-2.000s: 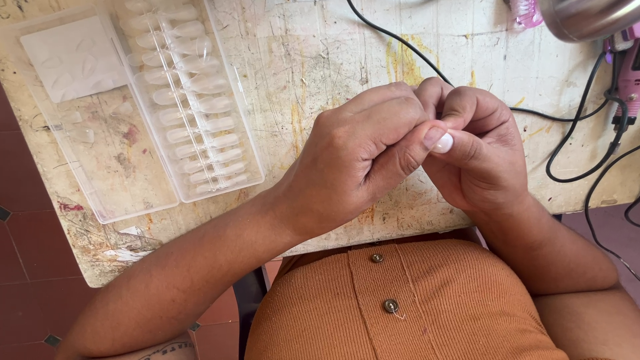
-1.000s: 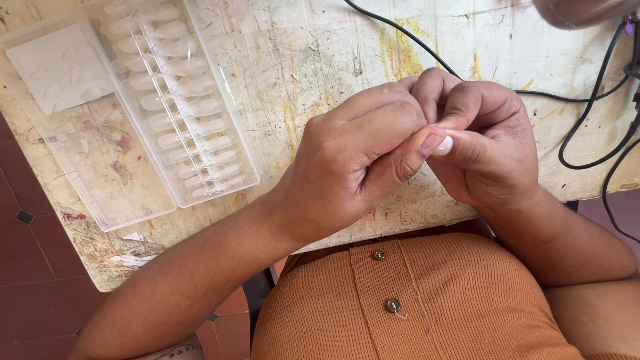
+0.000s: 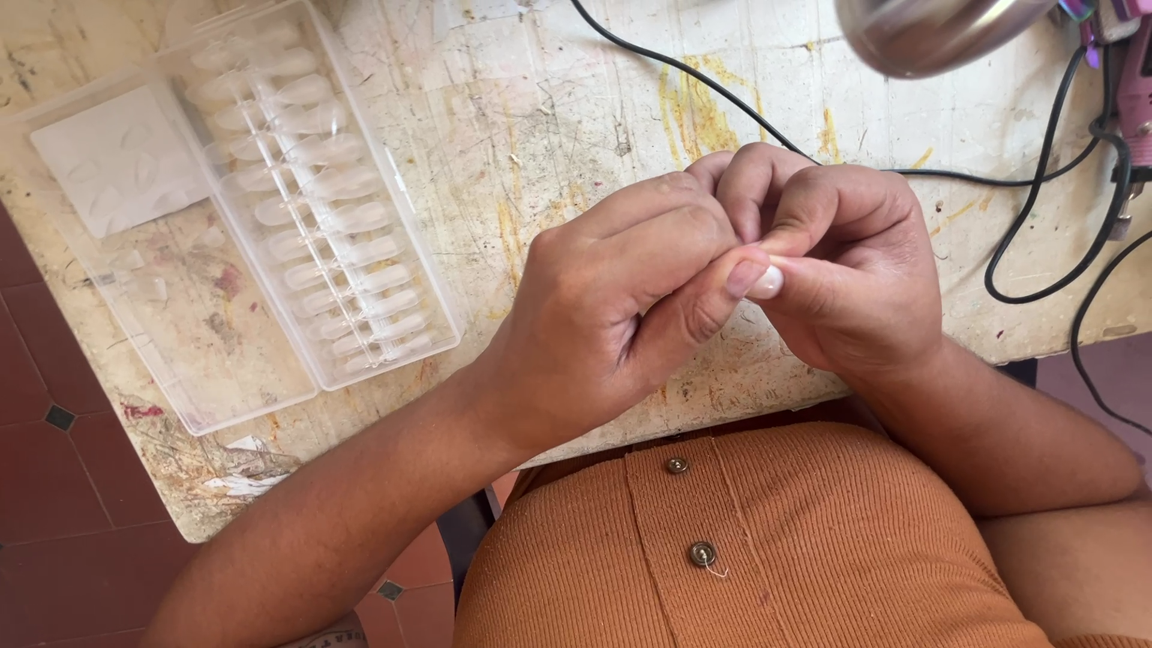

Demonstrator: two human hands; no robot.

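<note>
Over the worktable, my left hand (image 3: pixel 621 288) and my right hand (image 3: pixel 846 261) meet at their fingertips. The left thumb, with a bare pinkish nail, lies against the tip of the right thumb. A glossy white nail (image 3: pixel 766 283) shows at the right thumb's tip. The right index finger bends down to the same spot, and the left fingers curl behind it. Whether anything small is pinched between the fingers is hidden. Left of the hands lies an open clear plastic case (image 3: pixel 321 382) with rows of clear false nail tips (image 3: pixel 364 216).
A white square card (image 3: pixel 121 162) with clear tips lies at the case's left part. Black cables (image 3: pixel 1030 183) run behind and right of my hands. A shiny rounded metal object (image 3: pixel 936 31) and a pink-purple device (image 3: pixel 1136 99) are at upper right. The stained table's edge (image 3: pixel 702 423) is near my body.
</note>
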